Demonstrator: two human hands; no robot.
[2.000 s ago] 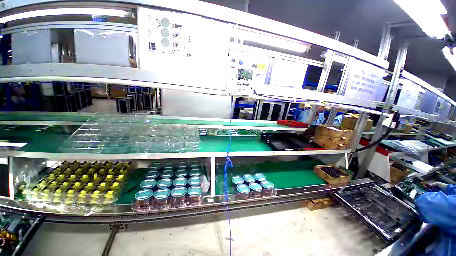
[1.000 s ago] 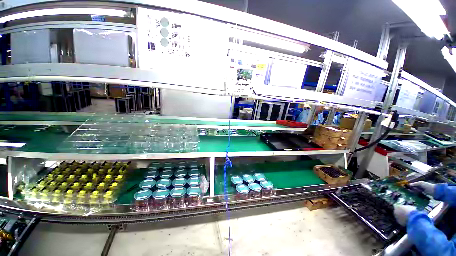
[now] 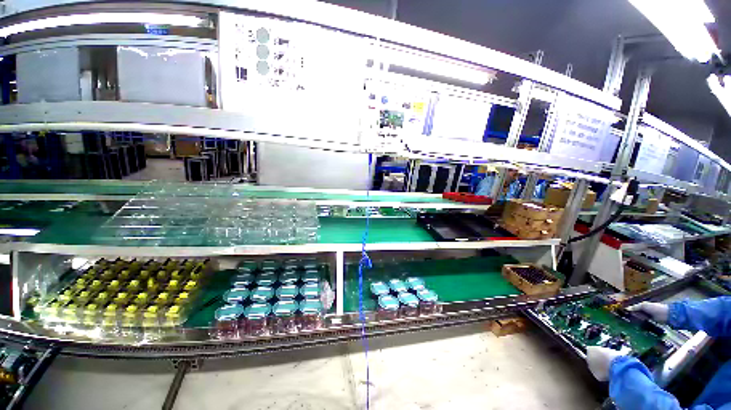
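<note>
Neither of my hands is in the picture. On the lower shelf, yellow-topped components (image 3: pixel 124 295) stand in rows in a clear tray at the left. Capacitors with pale blue tops (image 3: pixel 274 304) stand in rows to their right, and a smaller group (image 3: pixel 403 297) stands beyond the divider. At the lower right, a green circuit board (image 3: pixel 603 327) lies in a dark pallet (image 3: pixel 553 330). Another person's two white-gloved hands (image 3: pixel 603 360) are at its edges. A second board (image 3: pixel 10 364) in a frame is cut off by the left edge.
The chain conveyor rail (image 3: pixel 240 346) runs along the shelf front, above a pale work surface (image 3: pixel 304 384). A blue cord (image 3: pixel 365 280) hangs over the shelves. Clear blister trays (image 3: pixel 216 220), a black tray (image 3: pixel 465 227) and cardboard boxes (image 3: pixel 533 218) are on the upper shelf. A parts box (image 3: pixel 531 278) sits below.
The pallet at the right looked bare of a board before. The other person's gloved hands brought the green board over it from the right, and it now lies in the pallet. The left board shifted slightly left.
</note>
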